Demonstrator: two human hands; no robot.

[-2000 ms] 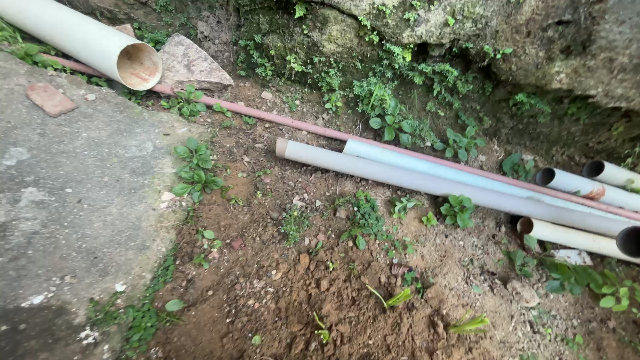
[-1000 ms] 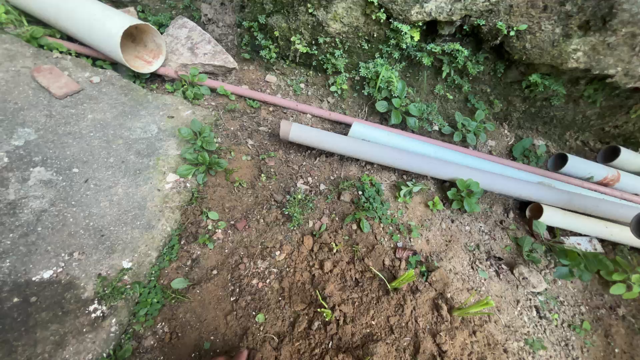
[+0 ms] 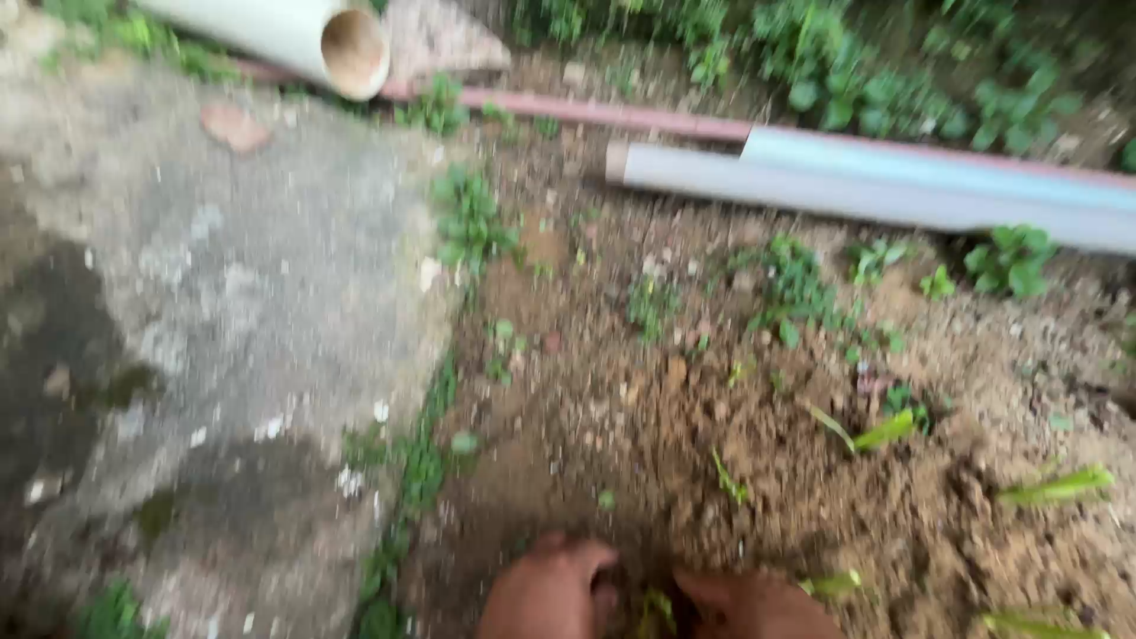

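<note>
Both hands reach in at the bottom edge of the head view, blurred by motion. My left hand (image 3: 548, 590) is down at the brown soil (image 3: 568, 461), its fingers bent. Close to its right, my right hand (image 3: 754, 603) also touches the soil, thumb side toward the left hand. A small green sprout (image 3: 657, 612) stands between them; whether either hand holds it, I cannot tell. Right of the hands, several cut green stems stick out of the loosened soil, among them one stem (image 3: 887, 430) and another stem (image 3: 1056, 486).
A concrete slab (image 3: 293, 311) with a weedy edge lies at left. A wide cream pipe (image 3: 355, 49) and a flat stone (image 3: 439, 40) are at the top. A thin pink pipe (image 3: 568, 108), a grey pipe (image 3: 799, 188) and a pale blue pipe (image 3: 887, 160) run toward the right among weeds (image 3: 799, 288).
Both hands have come into view at the bottom, down on the soil; one second ago only a fingertip showed there. The view has moved in nearer to the ground.
</note>
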